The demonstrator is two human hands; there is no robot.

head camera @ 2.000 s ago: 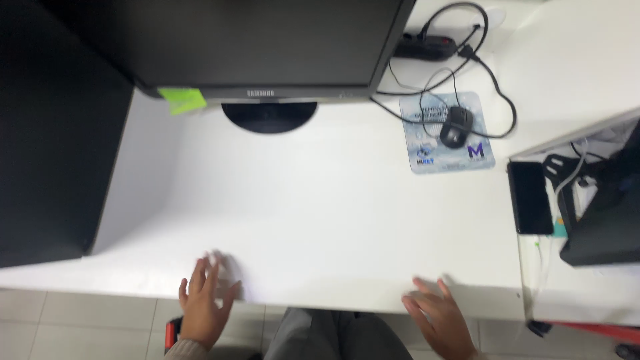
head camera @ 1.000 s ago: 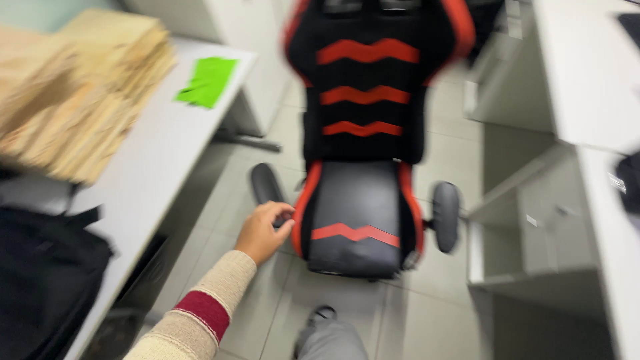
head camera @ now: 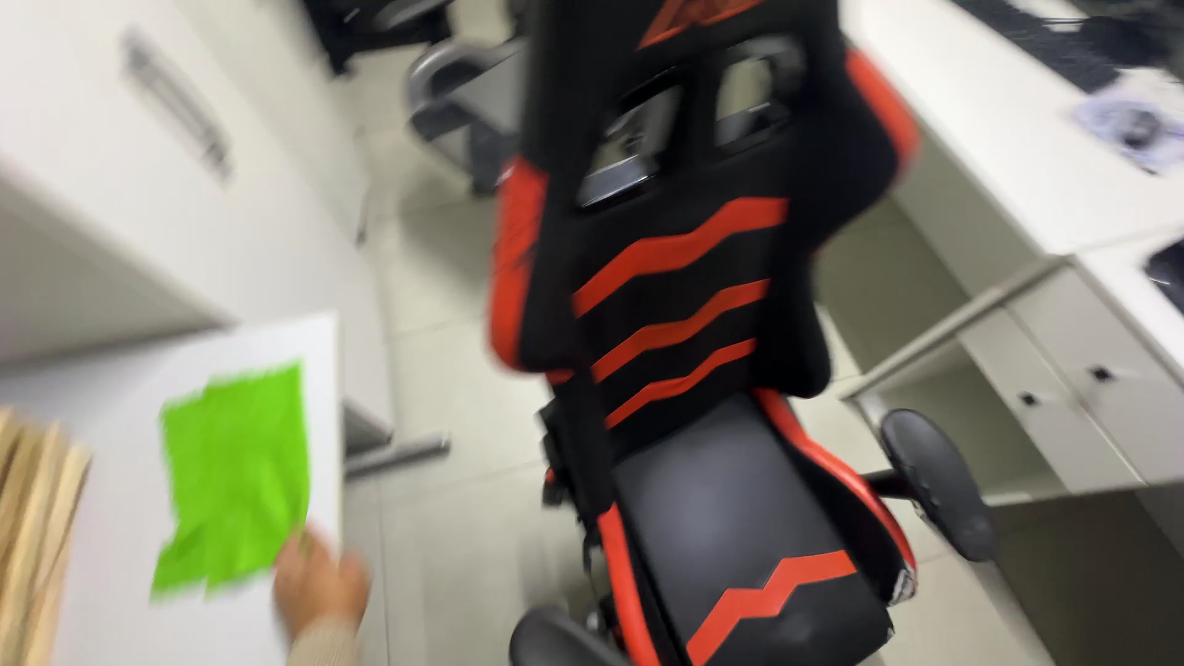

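Note:
My left hand [head camera: 321, 581] is at the lower left, its fingertips at the lower right corner of a bright green cloth [head camera: 236, 476]. The cloth lies rumpled on a white table [head camera: 319, 370], near its edge. Blur hides whether the fingers grip the cloth or only touch it. To the right of the hand stands a black and red gaming chair [head camera: 731, 481], apart from the hand. My right hand is out of view.
Brown flat sheets [head camera: 37, 536] are stacked at the left. Behind the table stands a white cabinet [head camera: 185, 185]. A white desk [head camera: 1036, 166] with drawers [head camera: 1073, 388] is on the right, and a grey chair [head camera: 472, 102] stands farther back.
The view has swung from the desk with a monitor to the chair and the side table. My left hand has gone from the red chair's edge to the green cloth.

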